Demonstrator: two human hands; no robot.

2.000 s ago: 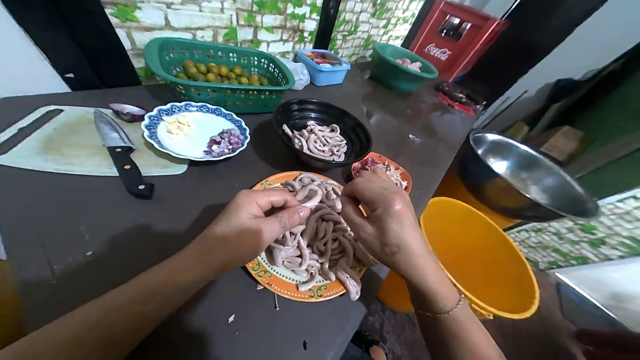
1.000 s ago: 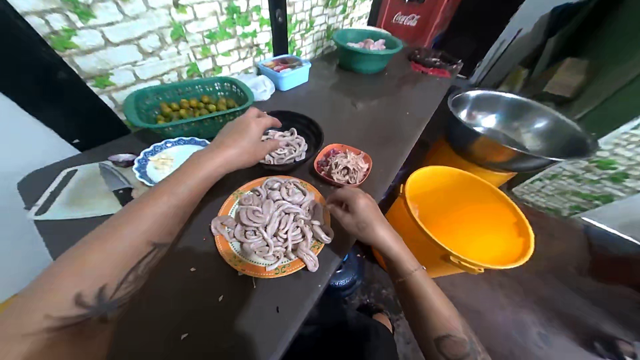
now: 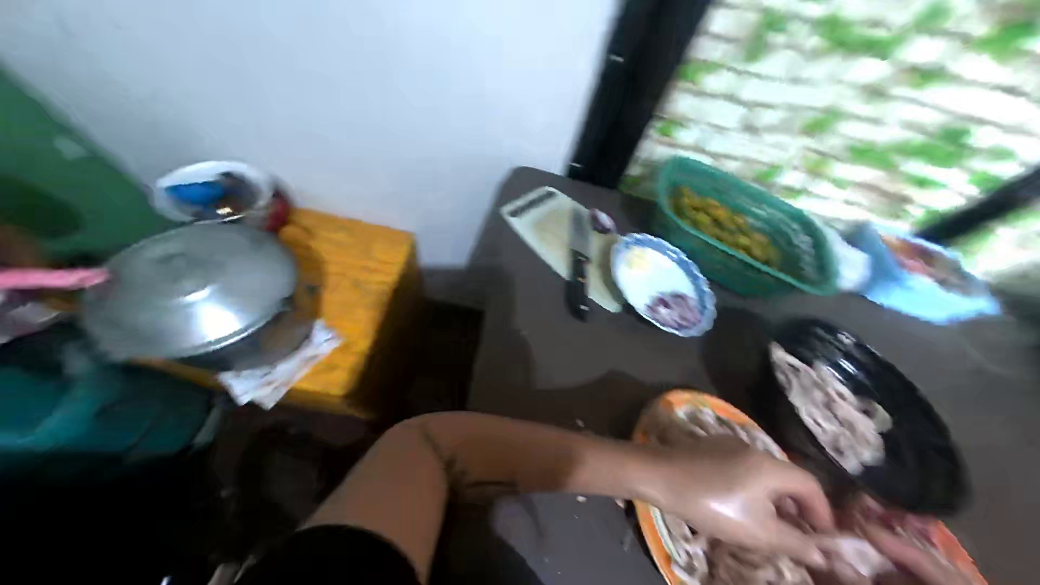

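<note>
My left hand [image 3: 743, 496] is over an orange-rimmed plate [image 3: 654, 532] of pale intestine pieces, its thumb and fingers pinching a pale piece [image 3: 849, 552]. Only some blurred fingers of my right hand [image 3: 914, 556] show at the lower right edge, touching or close to that same piece; their grip is unclear. Beyond the plate, a black bowl [image 3: 918, 431] holds more intestine pieces [image 3: 829, 402]. A small orange dish [image 3: 955, 548] with reddish scraps is partly hidden at the lower right.
A knife [image 3: 578, 280] lies on a cutting board [image 3: 540, 227], beside a blue-rimmed plate [image 3: 662, 280] with chopped onion. Behind are a green basket [image 3: 747, 236] of small fruit and a light blue container [image 3: 926, 284]. A lidded pot [image 3: 195, 284] stands on a yellow surface [image 3: 366, 284] at left.
The view has swung far left, bringing the lidded pot into sight. My left hand, at the black bowl one second ago, is now over the orange-rimmed plate, near my right hand.
</note>
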